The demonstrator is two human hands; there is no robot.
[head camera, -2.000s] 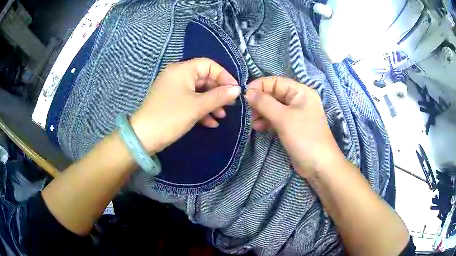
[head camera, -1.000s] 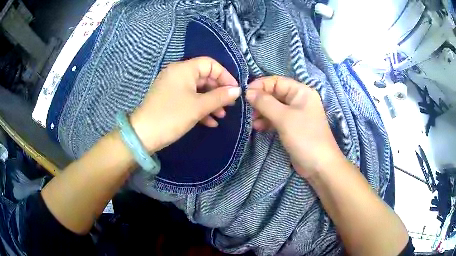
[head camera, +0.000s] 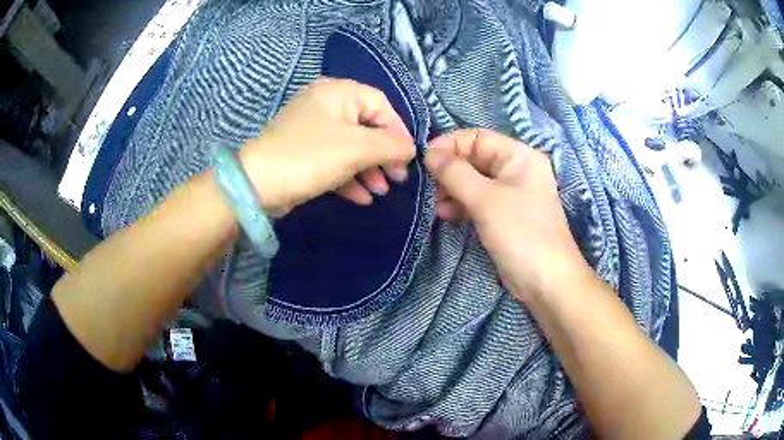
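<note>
The grey-blue striped denim garment (head camera: 481, 301) lies bunched across the middle. Its pocket bag (head camera: 344, 249) shows the dark navy face, with a curved, pale-stitched edge. My left hand (head camera: 335, 142), with a pale green bangle at the wrist, lies over the navy panel and pinches the panel's right edge. My right hand (head camera: 499, 198) pinches the same edge from the other side, fingertips almost touching the left ones. Whether a tiny strip is between the fingertips cannot be told.
The white machine bed (head camera: 701, 301) is at the right, with black snips (head camera: 732, 288) and loose black strips (head camera: 761, 339) on it. The glaring machine head (head camera: 765, 112) stands upper right. A white marked edge (head camera: 112, 112) runs upper left. A white label (head camera: 182, 344) shows lower left.
My left hand has turned at the wrist and its back and bangle have shifted slightly up. The pocket edge moved slightly. A white label now shows more at the lower left. My right hand is nearly unchanged.
</note>
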